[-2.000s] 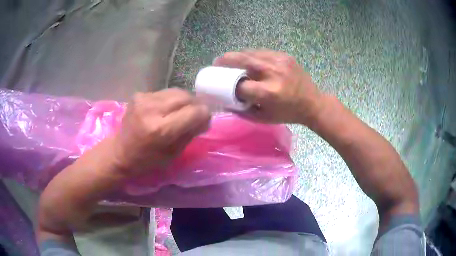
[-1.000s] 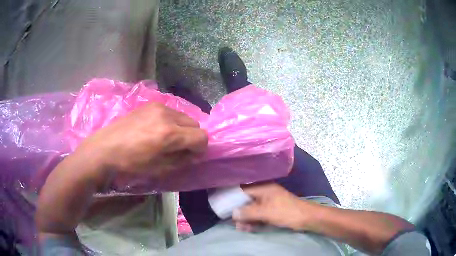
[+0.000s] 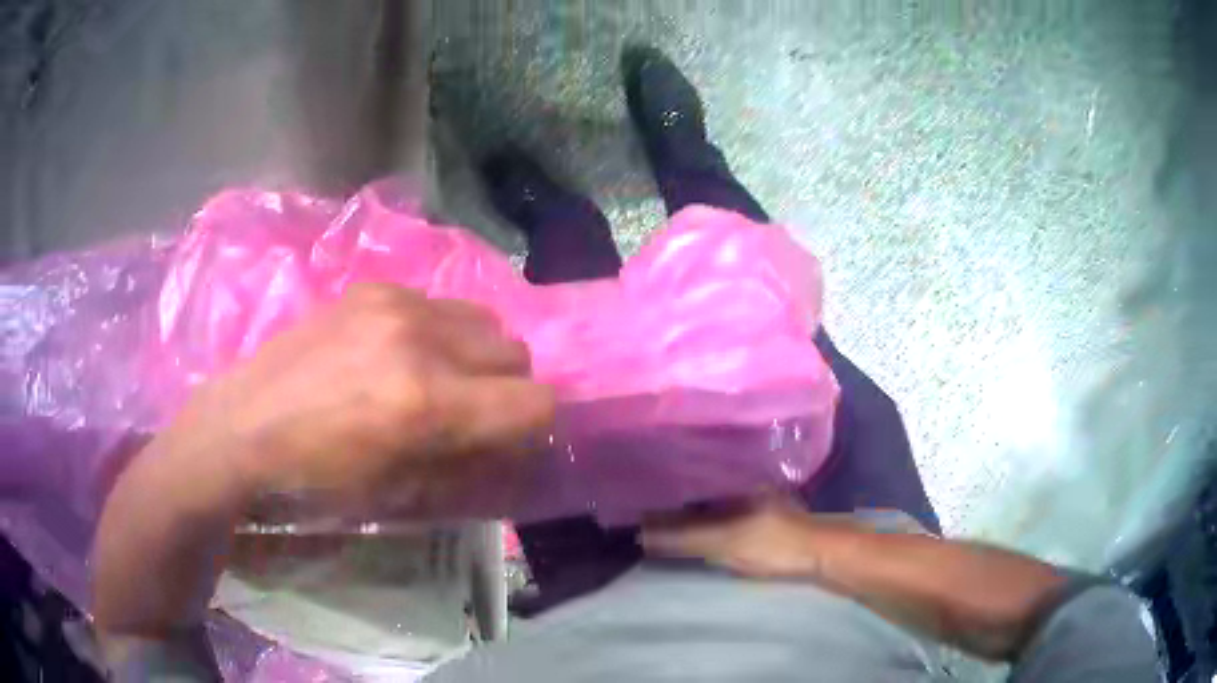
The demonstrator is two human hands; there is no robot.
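A pink film-wrapped bundle (image 3: 681,447) lies across the view from the left edge to right of centre. Its film is gathered and crumpled along the top, and its near side looks straight and darker. My left hand (image 3: 387,394) is blurred, its fingers curled closed on the pink film at the middle of the bundle. My right hand (image 3: 734,534) is low, at the near lower edge of the bundle, with its fingers partly hidden under it. The white roll is not visible now.
The beige-grey covered table (image 3: 200,120) is at the upper left, and a pale surface (image 3: 354,587) shows below the bundle. My legs and dark shoes (image 3: 661,100) are on the speckled floor (image 3: 1001,267). Shiny pink film (image 3: 267,654) shows at the lower left.
My right hand has gone from above the bundle to below its near edge, and the white roll has passed out of sight. The film's top now bulges up. My left hand stays on the bundle.
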